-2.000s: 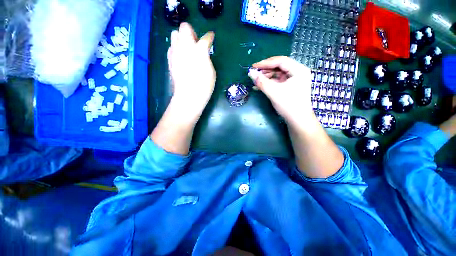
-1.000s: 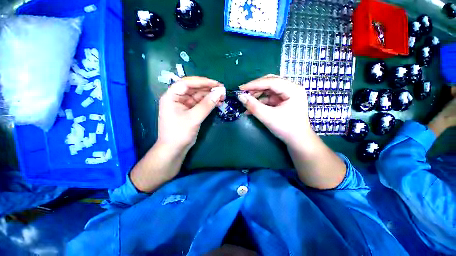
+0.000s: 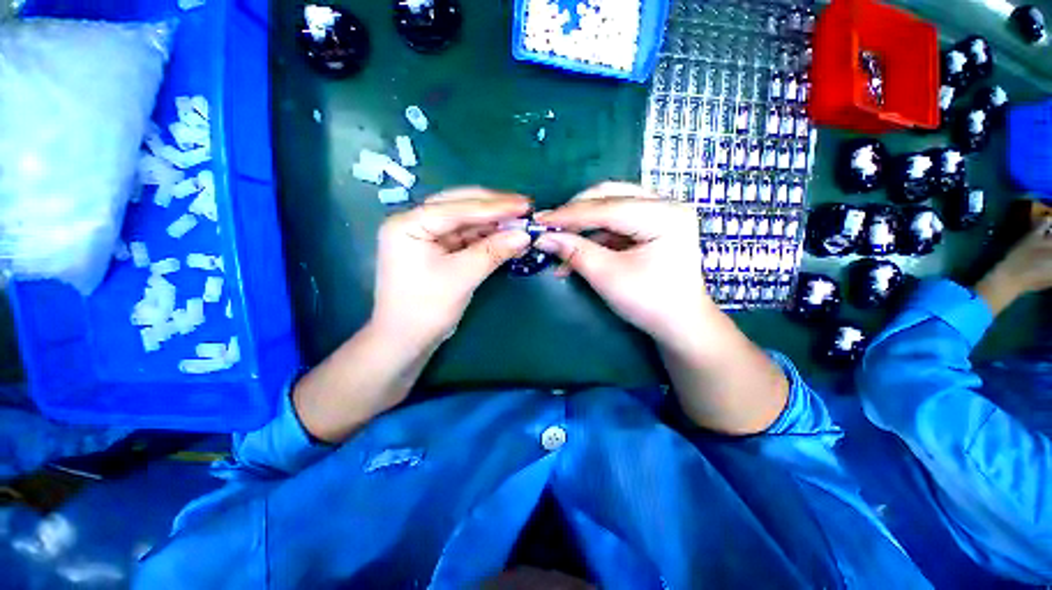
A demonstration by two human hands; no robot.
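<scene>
My left hand (image 3: 436, 263) and my right hand (image 3: 629, 256) meet fingertip to fingertip at the centre. Between them they pinch a small part, mostly hidden by the fingers; its kind cannot be told. A round black unit (image 3: 530, 264) sits just below and behind the fingertips, partly covered by them. Whether the pinched part touches it cannot be told. Several white plastic pieces (image 3: 395, 173) lie on the green bench beyond my left hand.
A large blue bin (image 3: 260, 219) with white pieces and a cloudy bag (image 3: 75, 150) is left. A small blue tray (image 3: 654, 35), grid tray (image 3: 681, 127) and red box (image 3: 831, 69) stand beyond and right. Black units (image 3: 881, 280) and another person's arm (image 3: 940, 357) are at right.
My left hand has come in from the upper left to meet my right hand over the black unit, and the fingertips have closed together. The bin and bag have shifted left in view.
</scene>
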